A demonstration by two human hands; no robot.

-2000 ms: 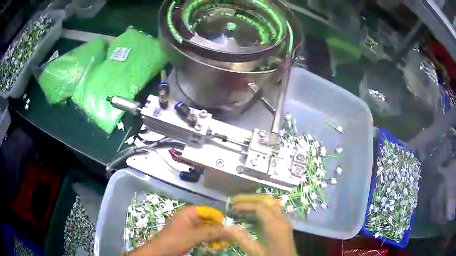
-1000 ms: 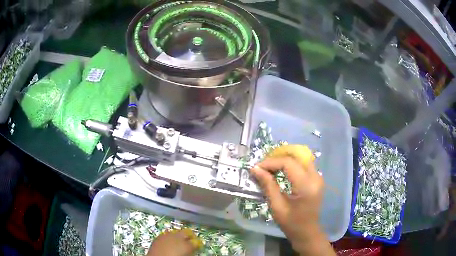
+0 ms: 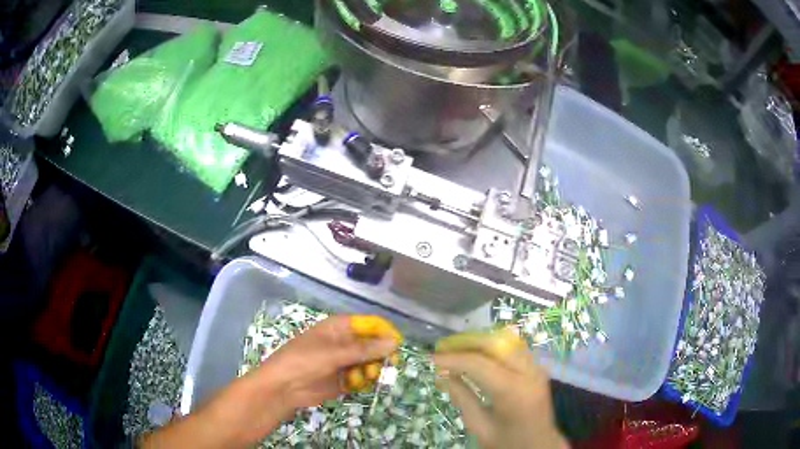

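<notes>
My left hand (image 3: 338, 359), with yellow-orange finger cots, is above the near tub (image 3: 210, 342) with its fingers curled. A white stemmed workpiece (image 3: 387, 376) shows at its fingertips. My right hand (image 3: 496, 381) is beside it on the right, blurred, fingers bent towards the left hand; whether it holds a piece cannot be told. The near tub is heaped with white pieces. The assembly fixture (image 3: 517, 245) stands beyond the hands, with no hand on it.
The vibratory bowl feeder (image 3: 421, 96) stands behind the pneumatic cylinder (image 3: 342, 171). The right tub (image 3: 649, 342) holds loose pieces beside the fixture. Bags of green parts (image 3: 254, 88) lie at left. A filled blue tray (image 3: 728, 412) is far right. Dark hoses (image 3: 237, 237) lie left of the base.
My right hand has left the fixture and come back over the near tub beside my left hand. My left hand has risen from the heap. The camera view has shifted.
</notes>
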